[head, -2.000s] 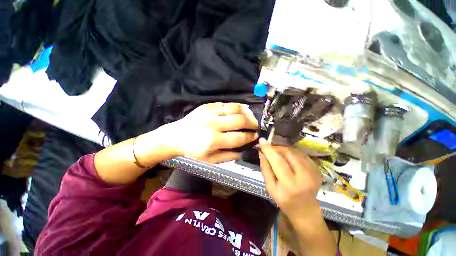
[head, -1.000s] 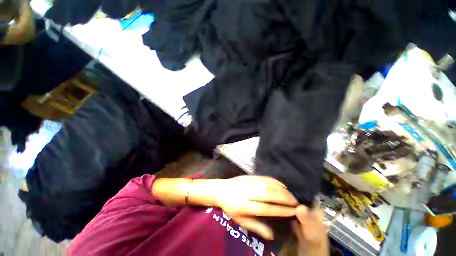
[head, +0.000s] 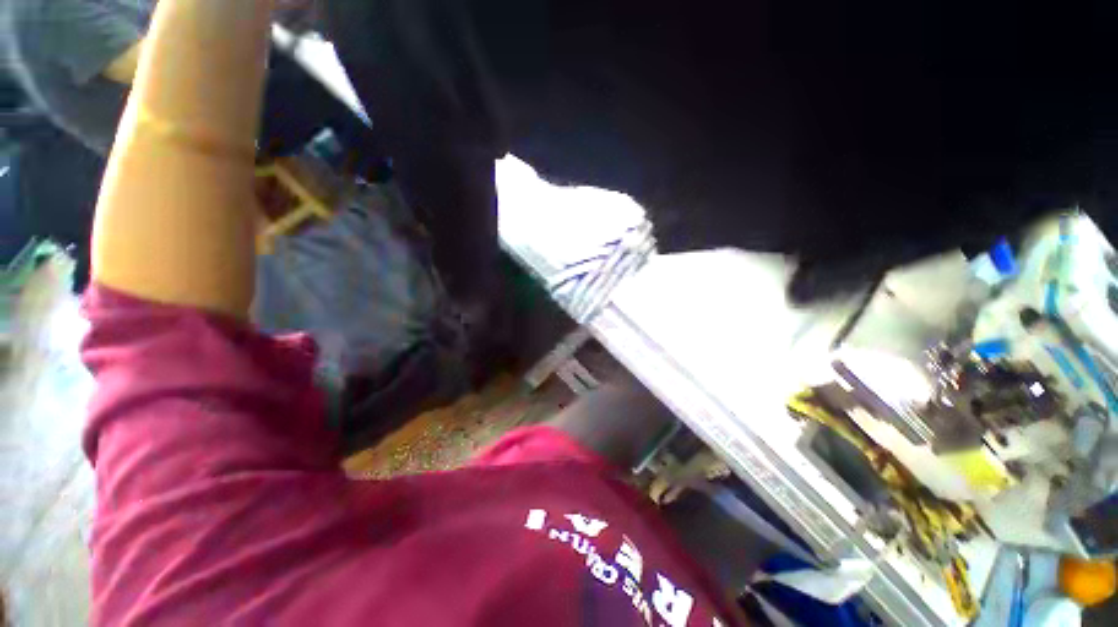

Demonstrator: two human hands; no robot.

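Observation:
A large black garment [head: 760, 123] fills the top middle and right, dark and close to the camera, hiding the back of the table. My left forearm [head: 190, 184] rises at the left; the hand itself is cut off by the top edge. My right hand is not in view. The overlock machine's dark metal needle area [head: 993, 386] shows at the right, with no hand at it.
Black-and-white striped cloth [head: 607, 272] lies at the white table's edge [head: 736, 453]. Crumpled yellow-black material [head: 901, 490], a blue tool [head: 1019, 585] and an orange thing [head: 1087, 581] are at lower right. A dark cloth heap [head: 349, 288] is at left.
The garment has been lifted off the machine area and spread up across the view. My left arm has swung from the lap up to the upper left; my right hand has left the view.

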